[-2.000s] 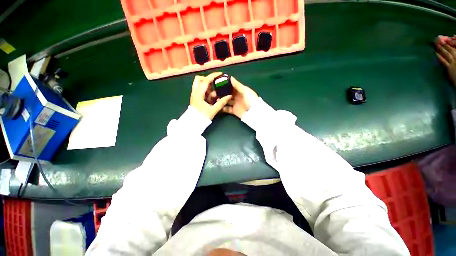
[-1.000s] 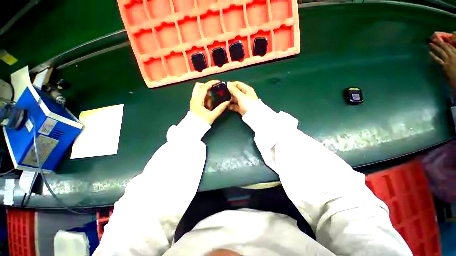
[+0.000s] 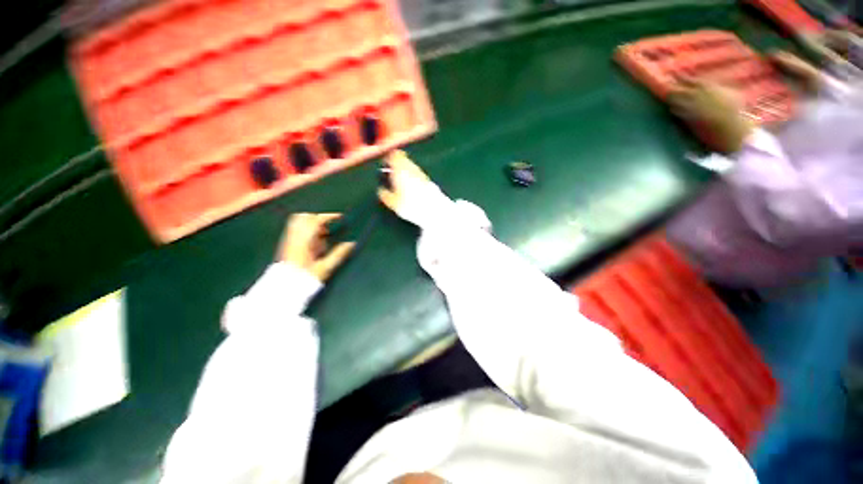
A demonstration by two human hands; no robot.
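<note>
The picture is blurred. My right hand (image 3: 402, 186) is just below the near right edge of the salmon-orange pocket tray (image 3: 284, 194), with a small dark device (image 3: 385, 176) at its fingertips. My left hand (image 3: 312, 248) is over the bench, lower left of it, thumb and fingers apart. A dark patch shows between them; I cannot tell if it is a device. Several black devices (image 3: 331, 143) sit in the tray's near row. Another dark device (image 3: 521, 174) lies loose on the green bench (image 3: 587, 175), right of my hands.
A pale sheet (image 3: 85, 364) lies at left, beside part of a blue box (image 3: 19, 397). At right, a person in pink sleeves (image 3: 785, 180) has hands at another orange tray (image 3: 705, 71). Red trays (image 3: 677, 331) are below the bench edge at right.
The view has swung right, showing the neighbouring person. My hands have parted. The device was between both hands; a dark device now shows at my right fingertips, near the tray.
</note>
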